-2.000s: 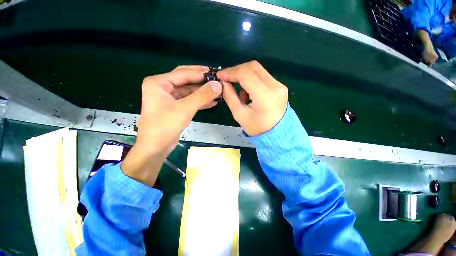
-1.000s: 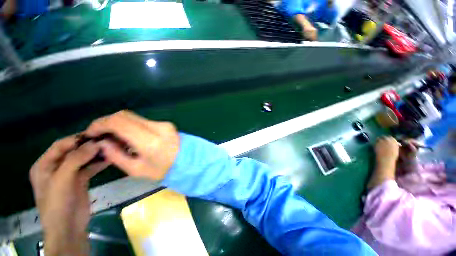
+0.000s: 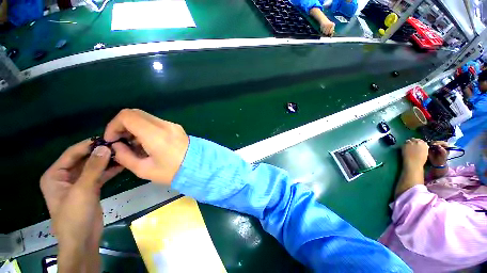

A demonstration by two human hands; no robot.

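Observation:
A small dark knobbly unit (image 3: pixel 100 143) is held over the conveyor belt at the left. My left hand (image 3: pixel 77 181) grips it between thumb and fingers. My right hand (image 3: pixel 149 144) touches it from the right with its fingertips pinched; whether a tiny piece is between them cannot be told. The fingers partly hide the unit. A white sheet stack with yellow edges (image 3: pixel 176 240) lies on the green bench below my right forearm.
The dark green belt (image 3: pixel 229 90) carries a spaced dark unit (image 3: pixel 291 107) and others farther right. A whitish rail (image 3: pixel 309 125) divides belt and bench. A reel in a metal holder (image 3: pixel 355 161) stands right, beside a person in pink (image 3: pixel 427 213). A phone corner (image 3: pixel 50 262) shows bottom left.
The view has swung to the right, so my hands now appear farther left and the pink-sleeved person shows. Both hands stay together on the dark unit.

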